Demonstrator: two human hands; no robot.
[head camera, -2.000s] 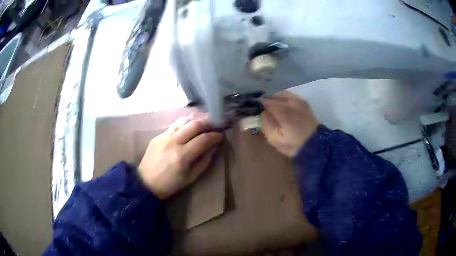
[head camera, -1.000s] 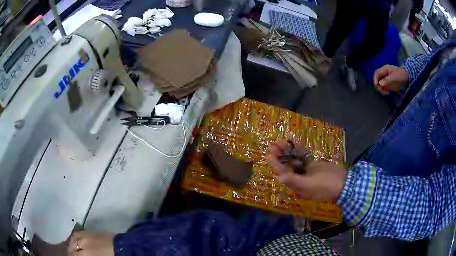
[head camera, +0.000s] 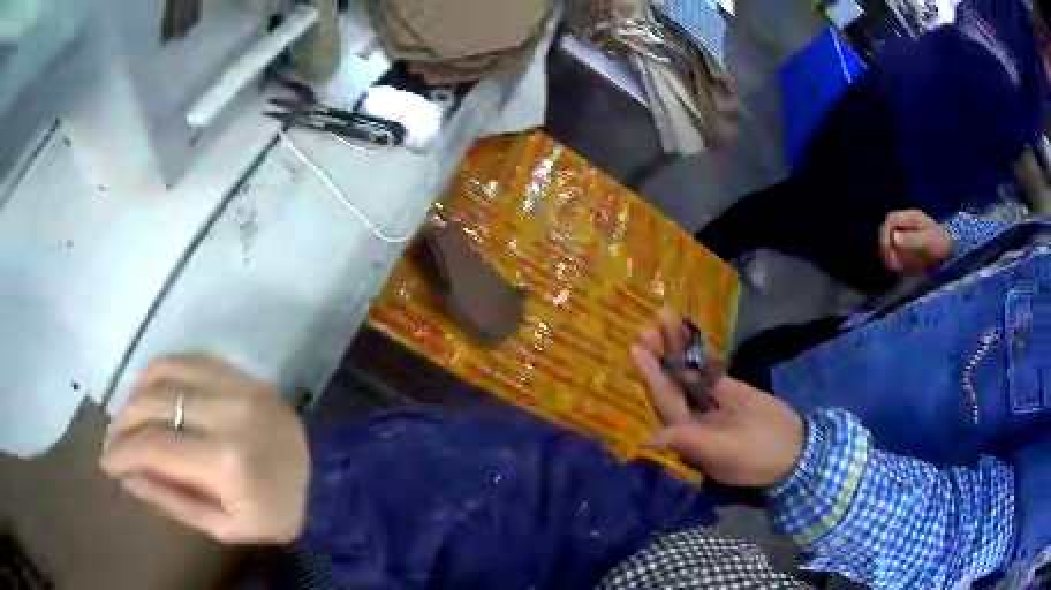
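My right hand (head camera: 213, 449), with a ring on one finger, is at the lower left, its navy sleeve running in from the right. Its fingers are curled over or beside the brown garment panel (head camera: 58, 496) at the front edge of the white machine table (head camera: 242, 288). I cannot tell if the fingers grip the cloth. My left hand is out of the picture. Dark thread snips (head camera: 334, 121) and a white cord lie on the machine bed, below the brown pocket stack (head camera: 461, 35).
Another person's hand (head camera: 738, 426) with a blue checked cuff holds a small dark object over the orange-gold shiny mat (head camera: 576, 265). A brown piece (head camera: 478, 288) lies on the mat. The person's other hand (head camera: 916, 242) is at the right. Cloth strips (head camera: 680, 98) lie at the back.
The view has swung right from the sewing area and then tilted down. My left hand has left the picture. My right hand shows more fully now. The other person's hand stays over the mat.
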